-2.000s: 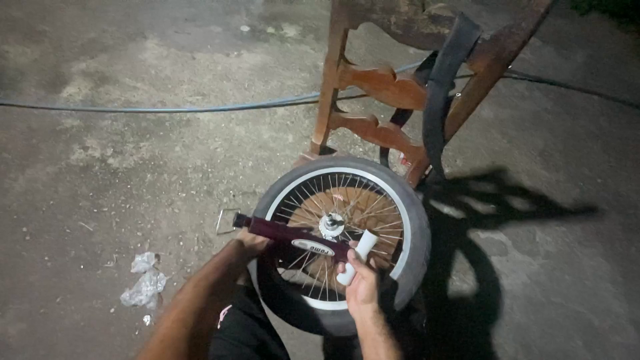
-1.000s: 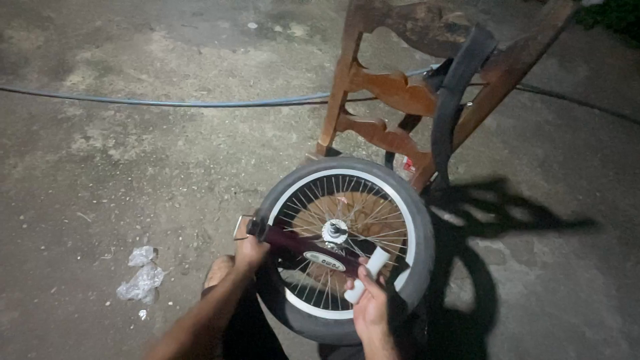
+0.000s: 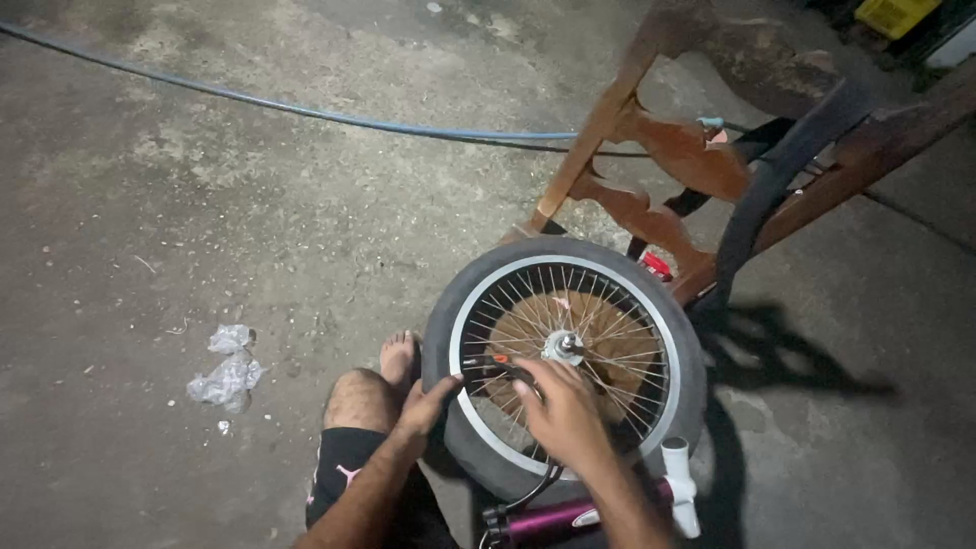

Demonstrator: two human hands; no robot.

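Note:
A spoked bicycle wheel with a black tire (image 3: 568, 248) lies flat on a wooden chair seat (image 3: 602, 328). At the left side of the rim my left hand (image 3: 427, 400) grips the tire, thumb on the rim edge. My right hand (image 3: 557, 404) is over the spokes, fingers curled at the black pump hose head (image 3: 496, 362) with an orange part, which sits by the inner rim; the valve cannot be made out. Below the wheel lies a purple hand pump (image 3: 553, 520) with a white T-handle (image 3: 681, 488), its hose running up to the wheel, partly behind my right forearm.
The carved wooden chair back (image 3: 671, 160) rises at the right, with a black rubber strip (image 3: 785, 179) draped over it. A blue hose (image 3: 320, 114) crosses the concrete floor. Crumpled clear plastic (image 3: 229, 381) lies at the left. A yellow container (image 3: 896, 15) stands at the top right.
Both hands held the pump across the wheel earlier. The pump now lies below the wheel, my left hand is on the tire and my right hand is at the hose head.

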